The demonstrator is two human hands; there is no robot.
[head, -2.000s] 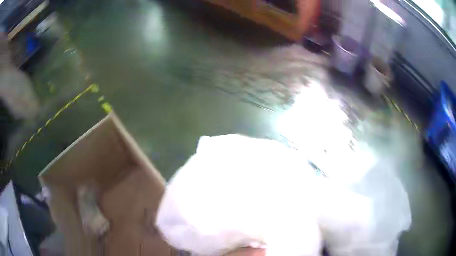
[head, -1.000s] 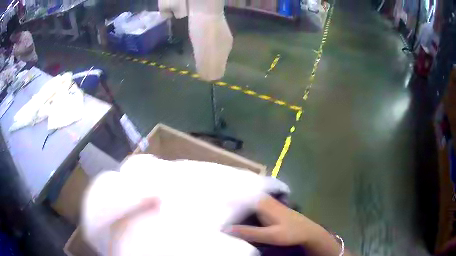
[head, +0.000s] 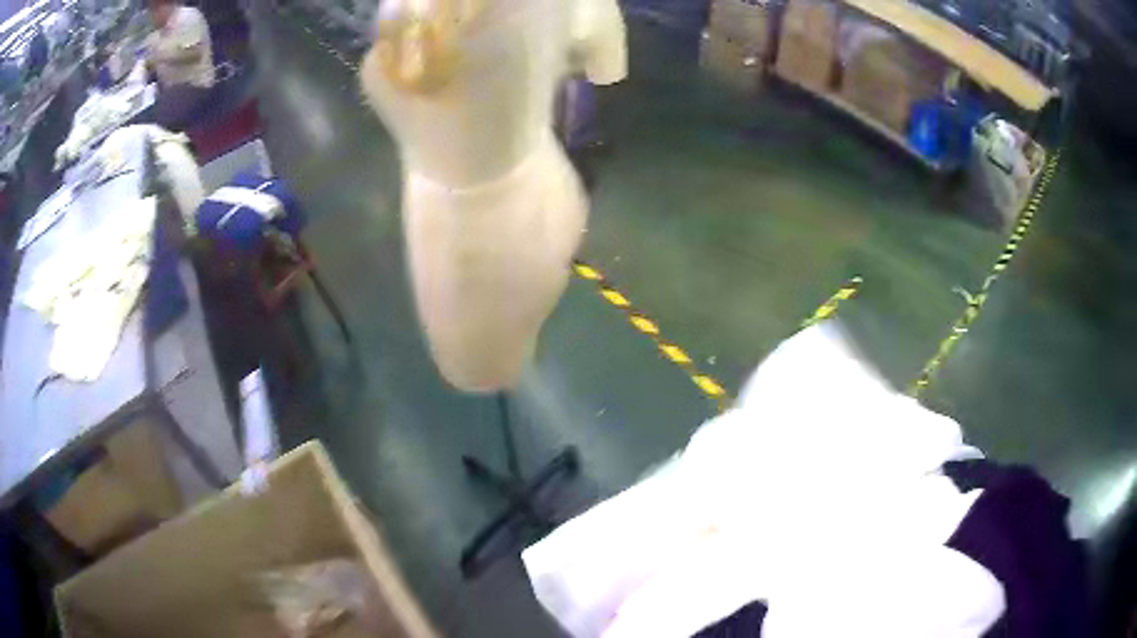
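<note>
A bundle of overexposed white cloth [head: 773, 499] fills the lower right of the view, above the floor and to the right of the open carton. A dark purple-black garment [head: 1022, 542] shows beside and under its right side. Neither of my hands can be made out; the cloth and the bottom edge may hide them. The open brown carton [head: 225, 548] stands at the lower left with some pale, crumpled material [head: 318, 592] low inside it.
A dress form [head: 486, 249] on a black wheeled stand is ahead. A long table [head: 75, 411] at left bears cream garments [head: 94, 299]. A blue-topped stool [head: 249, 212] stands beside it. A seated person [head: 181, 50] is far left. Boxes [head: 873, 81] sit under a bench at back right.
The view has turned left, and the dress form looks closer. The white bundle has moved from above the carton to the right of it. The hand with a bracelet is no longer visible.
</note>
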